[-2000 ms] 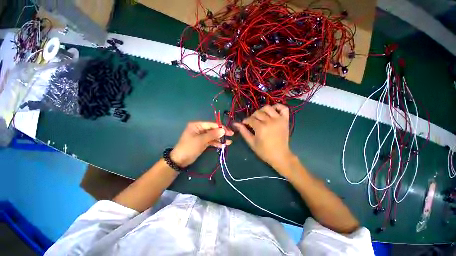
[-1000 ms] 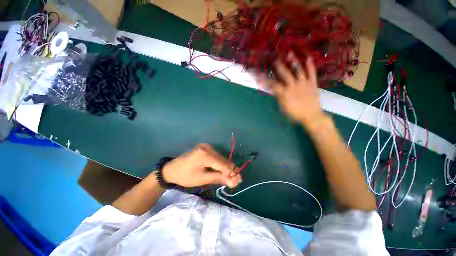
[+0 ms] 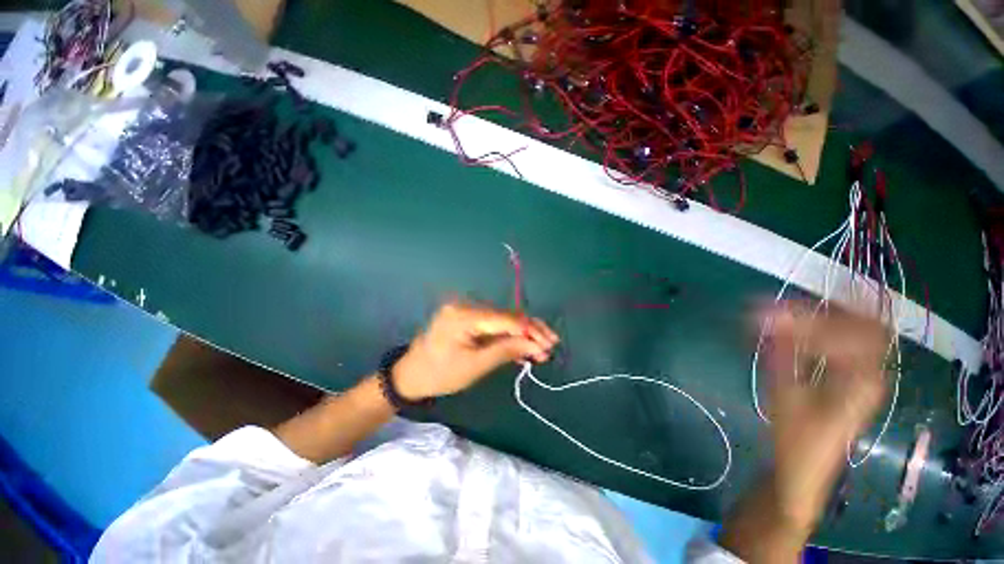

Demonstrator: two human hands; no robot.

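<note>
My left hand (image 3: 473,350) pinches a wire piece near the bench middle. A short red lead (image 3: 517,281) points up from its fingertips, and a white cable (image 3: 661,380) hangs from them in one loop on the green bench. My right hand (image 3: 826,386) is blurred at the right, over the laid-out white looped harnesses (image 3: 857,226). Its fingers and whether it holds anything cannot be made out. A large red-and-black lead heap (image 3: 683,94) lies at the top.
Loose black sleeves (image 3: 248,165) and a clear plastic bag (image 3: 149,165) lie at the left, near a white tape roll (image 3: 134,68). Cardboard (image 3: 809,143) is under the heap. A pink-handled tool (image 3: 912,468) and more wires (image 3: 985,408) are at the right.
My right hand moved from the red heap down and right to the laid-out harnesses. My left hand moved slightly up and right, still pinching the wires.
</note>
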